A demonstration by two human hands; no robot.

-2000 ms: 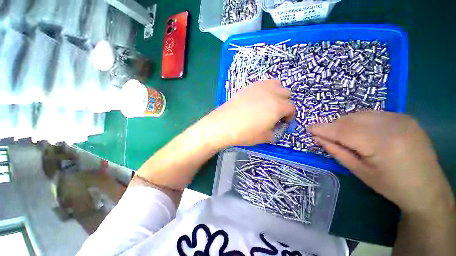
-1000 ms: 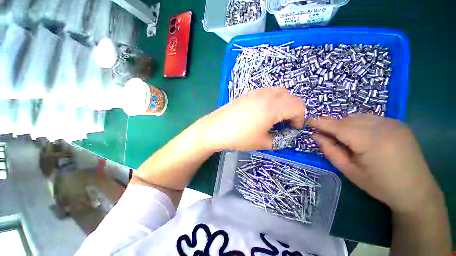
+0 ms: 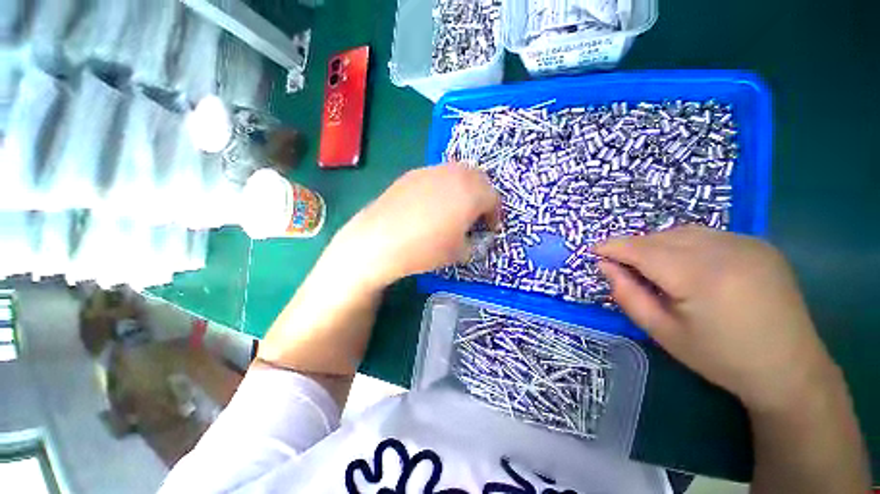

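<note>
A blue tray [image 3: 757, 154] holds many short silvery sleeves [image 3: 627, 164], with thin pins [image 3: 482, 135] at its far left end. My left hand [image 3: 429, 217] is over the tray's left part, fingers curled around a small bunch of silvery pins [image 3: 480, 249]. My right hand [image 3: 695, 289] is over the tray's near right part, thumb and forefinger close together among the sleeves; whether it pinches one is too small to tell. A bare blue patch of tray floor shows between my hands. A clear box [image 3: 627, 386] with long silvery pieces lies between the tray and my body.
Beyond the tray stand a clear box [image 3: 413, 58] of small silvery parts and a clear box [image 3: 569, 60] of white packets. A red smartphone [image 3: 344, 116], a white-and-orange cup [image 3: 301, 210] and wrapped white stacks [image 3: 87, 154] are at the left.
My left hand has moved left, away from my right hand, which it was meeting one second ago. My right hand has stayed at nearly the same place.
</note>
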